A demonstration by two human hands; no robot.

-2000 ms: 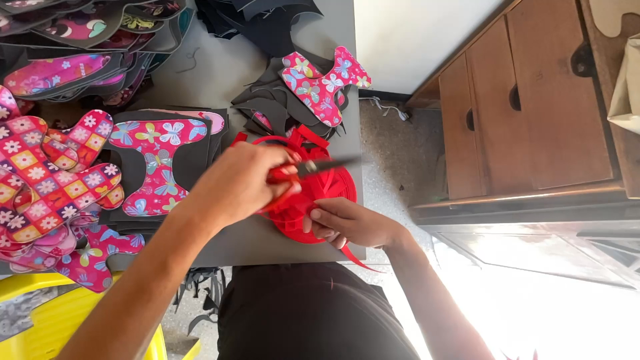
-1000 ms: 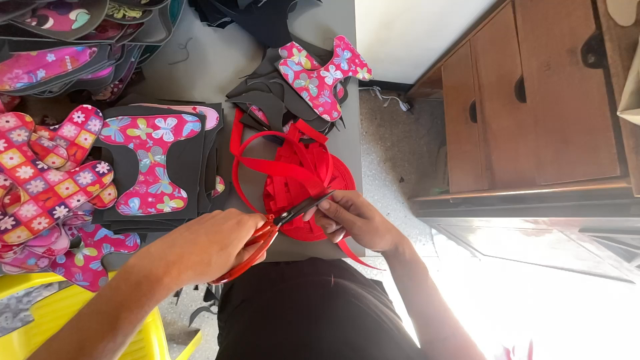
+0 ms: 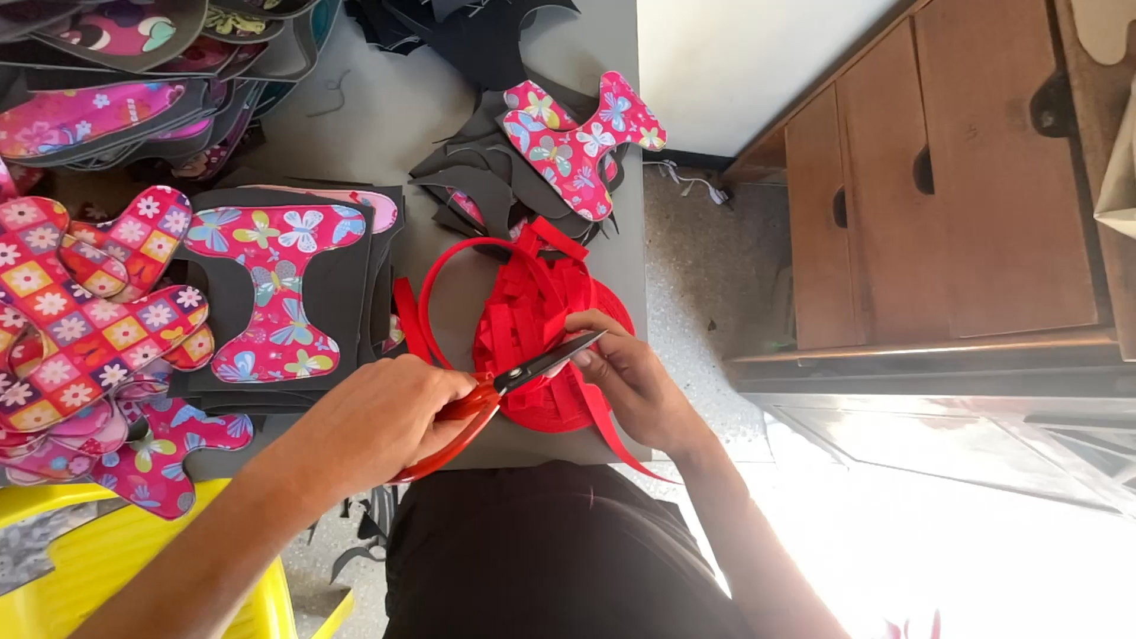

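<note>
My left hand grips the red handles of a pair of scissors, whose dark blades point right over the red strap material. With fingertips pinched, my right hand holds a red strap at the blade tips; the exact contact is partly hidden. Beneath both hands lies a flat roll of red strap with several short cut red pieces heaped on it. One strap loops out to the roll's left, and a tail hangs over the table edge below my right hand.
Butterfly-print cutouts lie on dark sheets at left, beside checkered floral cutouts. Another butterfly cutout rests on dark scraps beyond the roll. A yellow plastic chair stands lower left; a wooden drawer cabinet stands right of the grey table.
The scissors came down from above the roll to beside my right hand's fingertips, then moved slightly up with that hand. The red strap's loop has changed shape.
</note>
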